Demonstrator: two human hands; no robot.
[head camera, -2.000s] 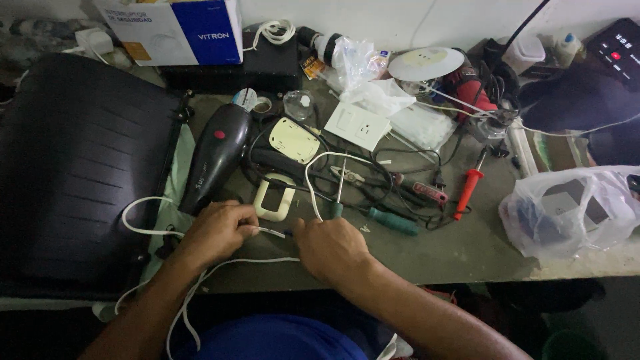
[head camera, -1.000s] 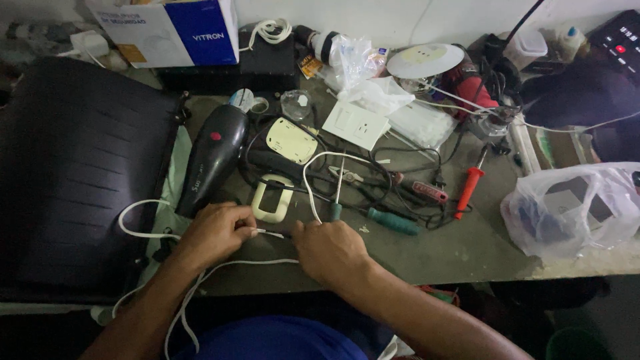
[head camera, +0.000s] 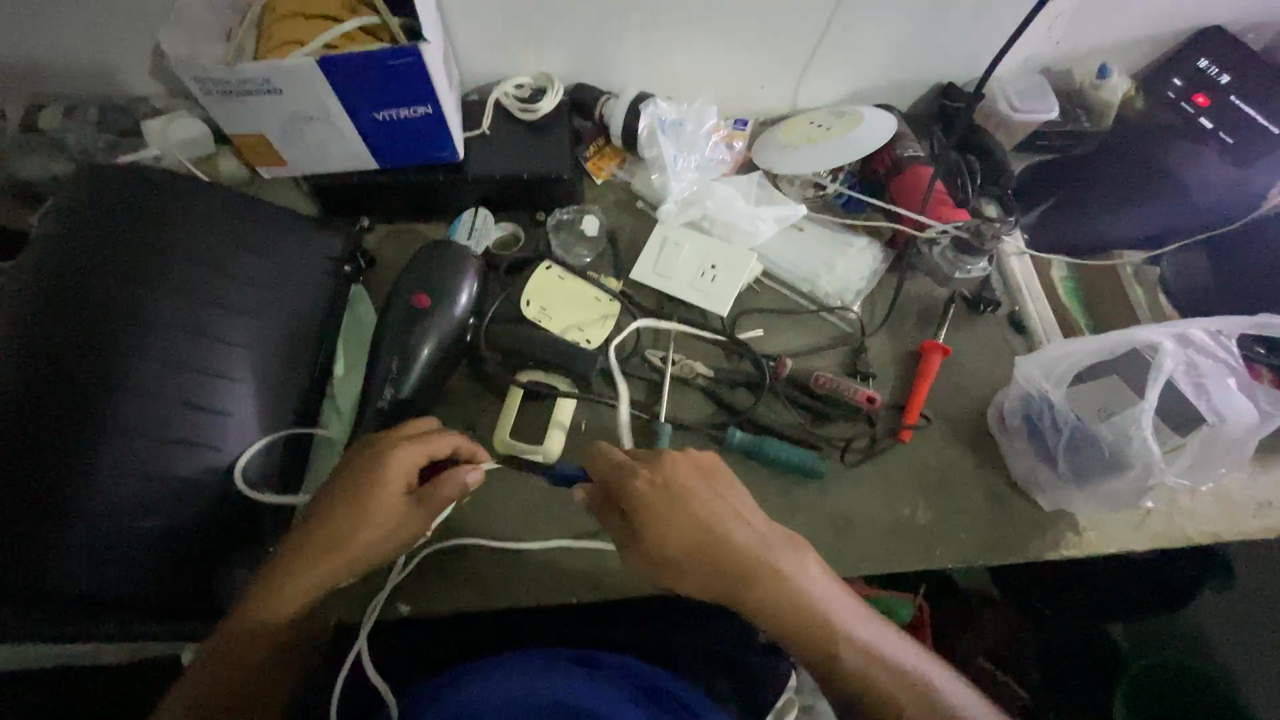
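Observation:
My left hand (head camera: 405, 490) pinches a white electrical cable (head camera: 430, 535) near its end, between thumb and fingers. My right hand (head camera: 690, 510) grips a blue-handled hand tool (head camera: 565, 474), whose dark tip points left at the cable's end; its exact kind is hard to tell. Just above the tool lies a cream plastic frame (head camera: 537, 418). A screwdriver (head camera: 663, 400) with a green handle and another green handle (head camera: 775, 453) lie beyond my right hand. Another stretch of white cable (head camera: 618, 375) arches up beside the screwdriver.
A black hair dryer (head camera: 425, 320) and a large black case (head camera: 170, 400) are at left. Farther back are a cream plate (head camera: 570, 303), a white outlet-and-switch plate (head camera: 695, 268) and a cardboard box (head camera: 330, 110). A red soldering iron (head camera: 922, 390) and a plastic bag (head camera: 1150, 410) lie at right.
The tool in my right hand now shows clearly between my hands, where little of it showed before. My left hand stays on the cable.

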